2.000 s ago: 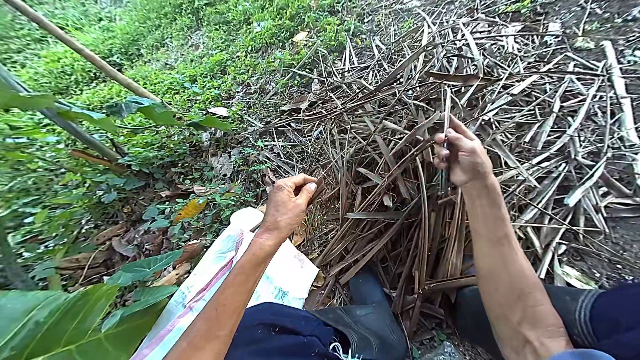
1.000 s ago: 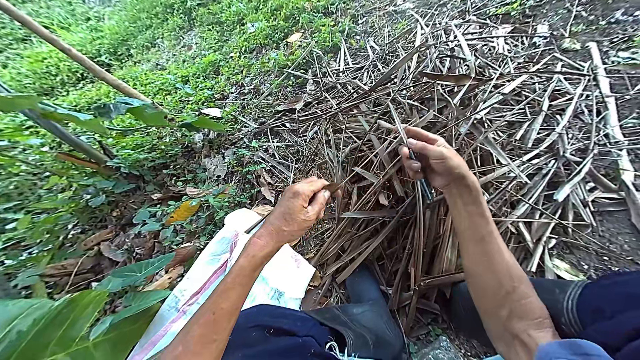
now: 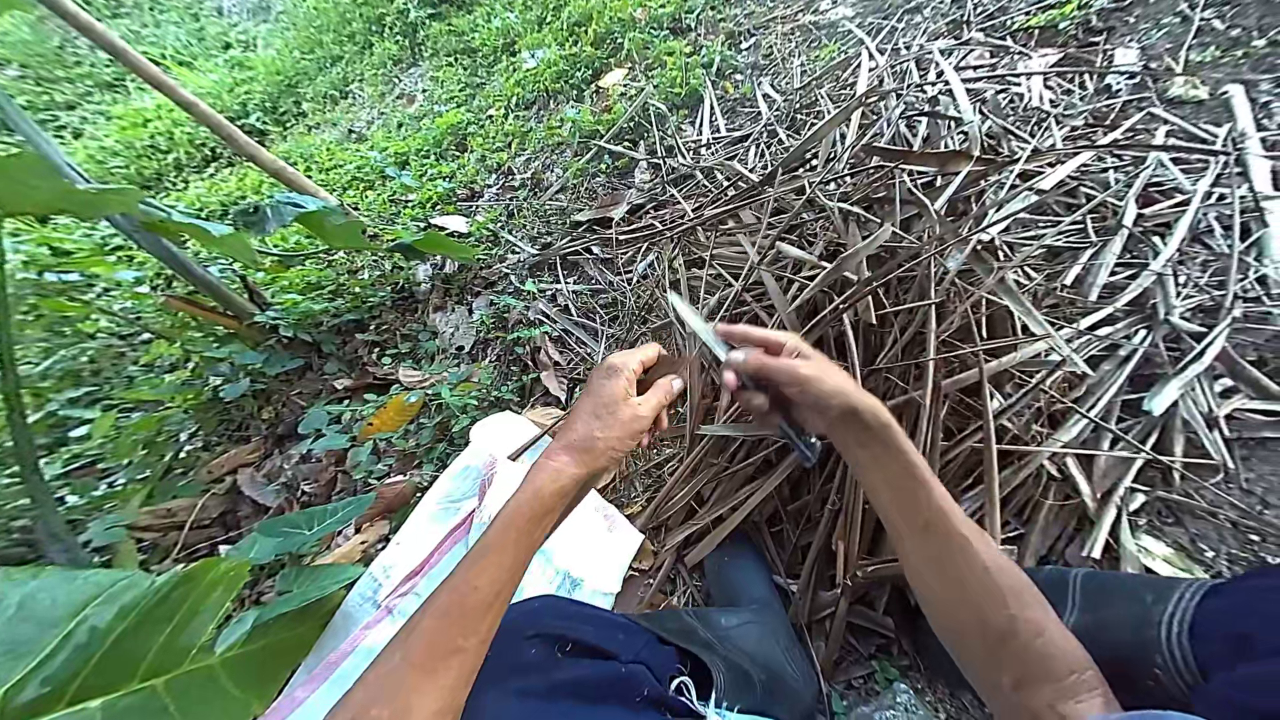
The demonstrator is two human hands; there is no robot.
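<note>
My right hand [image 3: 785, 375] is closed around the dark handle of a knife [image 3: 700, 325], its pale blade pointing up and left toward my other hand. My left hand [image 3: 625, 405] pinches a brown strip of dry leaf [image 3: 675, 372] between thumb and fingers, just left of the blade. Whether blade and strip touch, I cannot tell. Beneath and beyond both hands lies a heap of dry, narrow leaf strips [image 3: 900, 250]. A thin brown stalk [image 3: 535, 437] shows behind my left wrist; whether it belongs to the held strip is unclear.
A white woven sack [image 3: 440, 545] with a purplish stripe lies under my left forearm. My dark rubber boots [image 3: 745, 640] flank the near part of the heap. Large green leaves [image 3: 130, 630] fill the lower left; a wooden pole [image 3: 190, 100] slants across the upper left over low plants.
My right hand has moved left and down with the knife, close to my left hand. The blade, upright two seconds ago, now tilts to the left.
</note>
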